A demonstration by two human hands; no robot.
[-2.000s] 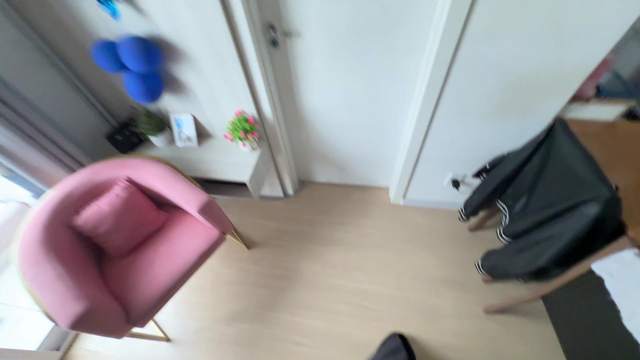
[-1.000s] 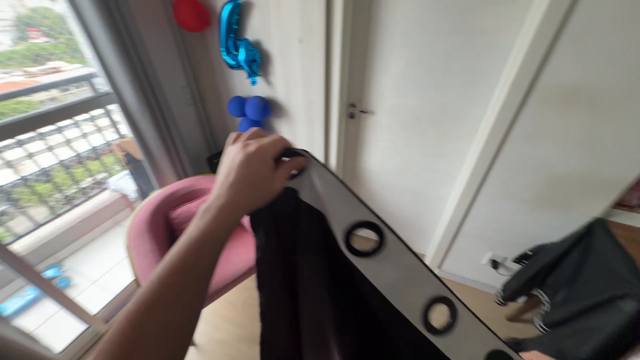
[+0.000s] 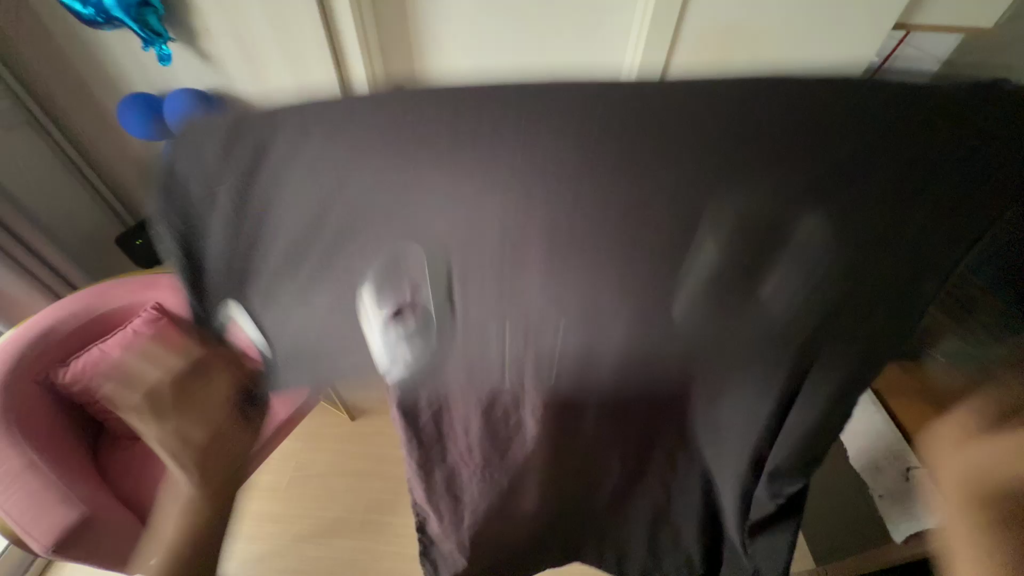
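Note:
A large dark fabric panel, a curtain with ring eyelets in the earlier view, now billows blurred across the middle of the head view [image 3: 560,240]. My left hand [image 3: 192,408], at the lower left, is closed on the curtain's left edge. Near the right border my right hand [image 3: 976,472] is strongly blurred and partly cut off; its grip is too unclear to tell. Pale patches show near the cloth's left side, and its lower part hangs in folds toward the floor.
A pink armchair [image 3: 40,424] with a pink cushion stands at the left, behind my left hand. Blue balloons [image 3: 144,116] and a blue foil balloon [image 3: 136,20] are on the wall. Wood-look floor [image 3: 320,496] shows below. A white cloth [image 3: 884,472] lies at the lower right.
The curtain, held up diagonally by its eyelet band a second ago, is now spread wide across the view. My left hand is lower and further left. The view has turned downward.

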